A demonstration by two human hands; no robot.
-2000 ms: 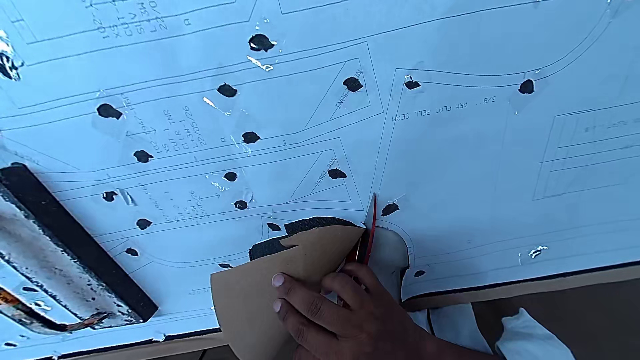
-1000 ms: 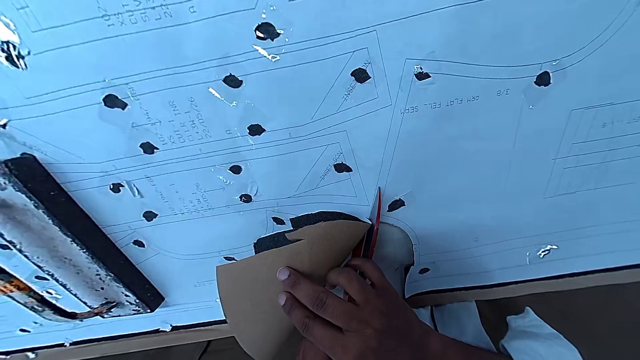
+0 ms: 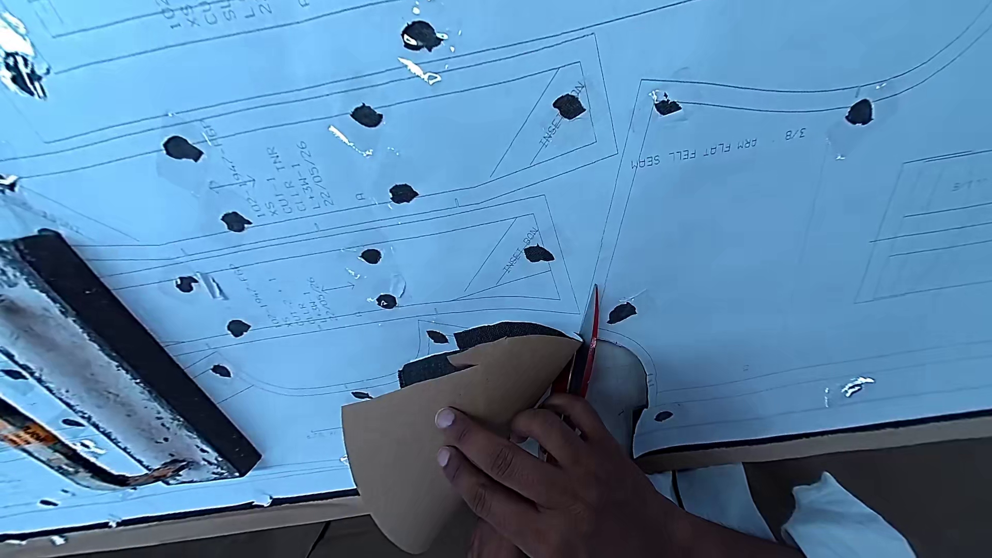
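My right hand (image 3: 550,473) reaches in from the lower right, back up, its fingers around the handle of red-edged scissors (image 3: 587,360). Two of its fingertips rest on a brown paper piece (image 3: 434,442). The blades point up the view at the cut edge of the printed paper pattern sheet (image 3: 736,232). Dark fabric (image 3: 508,332) shows along the upper edge of the brown piece. Below the brown piece, a bit of skin at the bottom edge may belong to my left hand; its hold is hidden. Right of the scissors is a cut-out opening (image 3: 620,384).
A worn metal block with a black edge (image 3: 139,349) lies on the sheet at the left. Holes such as this one (image 3: 421,36) show dark material, with shiny clear tape beside several. White scraps (image 3: 845,515) lie beyond the sheet's lower edge, at the lower right.
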